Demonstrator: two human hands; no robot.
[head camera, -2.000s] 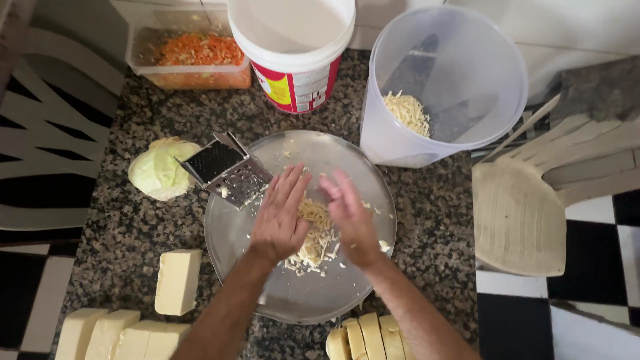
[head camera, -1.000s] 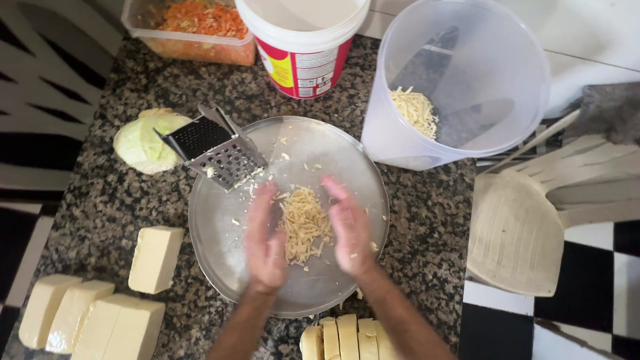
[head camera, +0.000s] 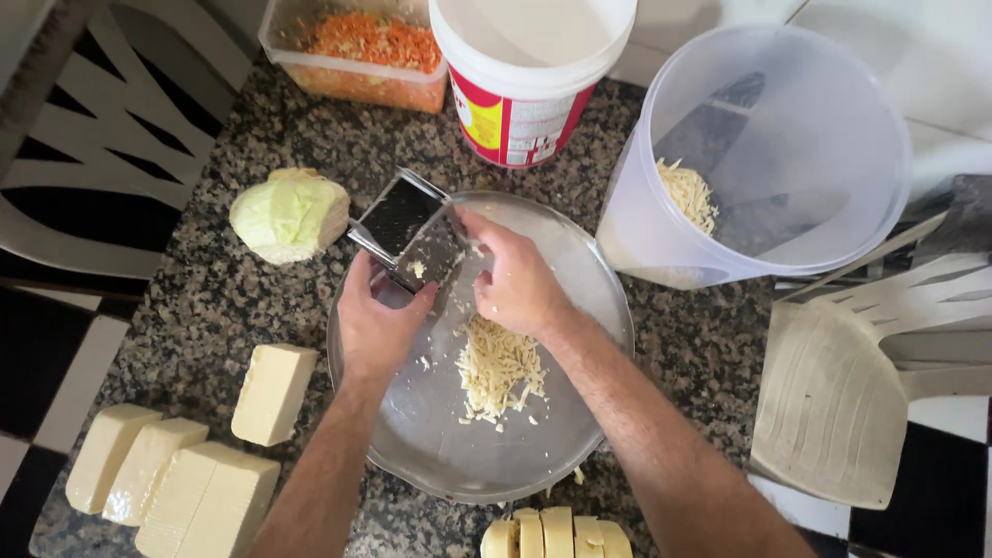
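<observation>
A metal box grater (head camera: 422, 232) is tilted over the upper left of a round metal tray (head camera: 496, 473). My left hand (head camera: 380, 322) grips its lower left side, fingers partly hidden behind it. Against its right side is my right hand (head camera: 515, 279), thumb and fingers bent around the edge; some fingertips are hidden. Bits of cheese cling to the grater. Just below my right hand, a pile of grated cheese (head camera: 500, 368) lies on the tray with loose shreds around it.
Cheese blocks (head camera: 271, 395) stand at left, and sliced cheese (head camera: 558, 535) at the bottom. A cut cabbage (head camera: 291, 215) sits left of the grater. Behind are a plastic box of shredded carrot (head camera: 360, 85), a white-and-red bucket (head camera: 515, 116) and a translucent bin (head camera: 632, 217) holding grated cheese.
My hands have left the sides of the cheese pile and moved up to the grater, which they now hold. One second ago the grater stood untouched on the tray's upper left.
</observation>
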